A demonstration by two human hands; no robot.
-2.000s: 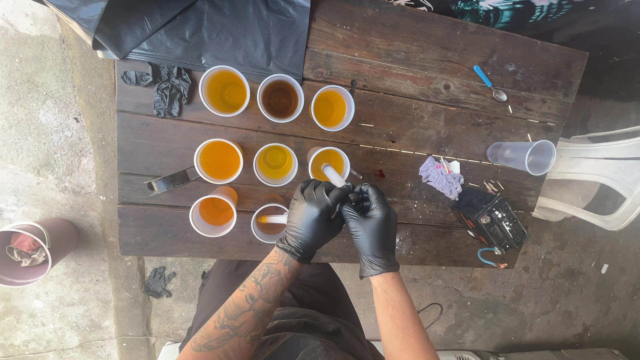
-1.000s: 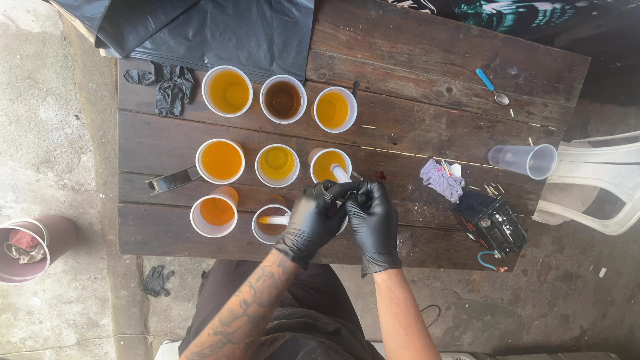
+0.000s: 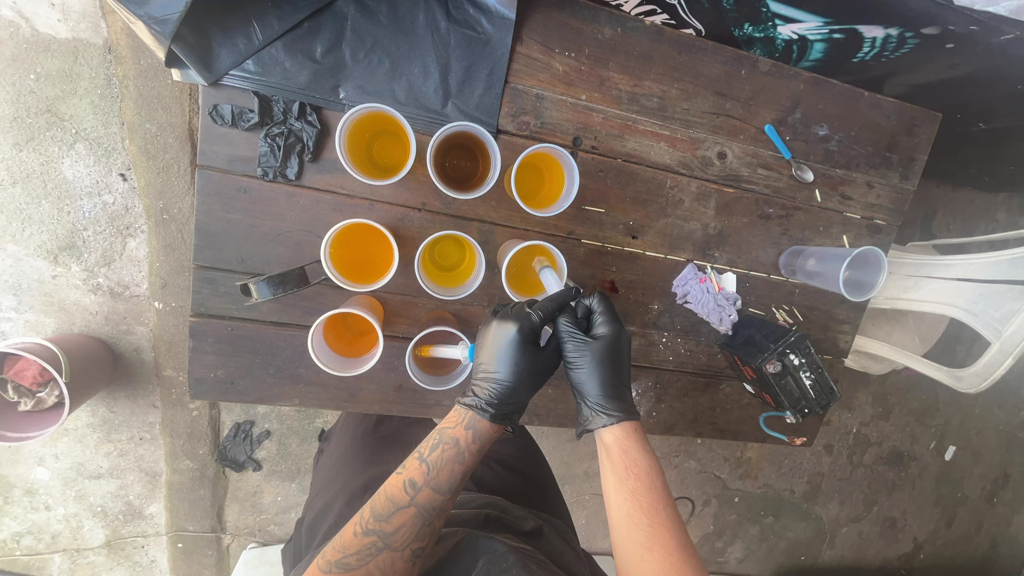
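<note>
My left hand (image 3: 518, 356), in a black glove, holds a plastic syringe (image 3: 549, 277) whose front end points into a cup of yellow liquid (image 3: 524, 272). My right hand (image 3: 594, 356), gloved too, is closed beside it at the syringe's rear; its fingertips are hidden. A second syringe (image 3: 444, 352) with amber liquid and a blue part lies across the mouth of a cup (image 3: 436, 376) left of my left hand. Several more plastic cups stand in rows, with orange liquid (image 3: 362, 253), yellow liquid (image 3: 447, 265) and dark brown liquid (image 3: 462, 162).
On the wooden table (image 3: 720, 160) are black plastic sheeting (image 3: 384, 56), crumpled black gloves (image 3: 284, 136), a metal strap (image 3: 280, 282), a blue-handled spoon (image 3: 788, 154), an empty cup lying down (image 3: 832, 268), a lilac cloth (image 3: 706, 298) and a battery (image 3: 780, 368). A bucket (image 3: 84, 364) and white chair (image 3: 952, 304) flank it.
</note>
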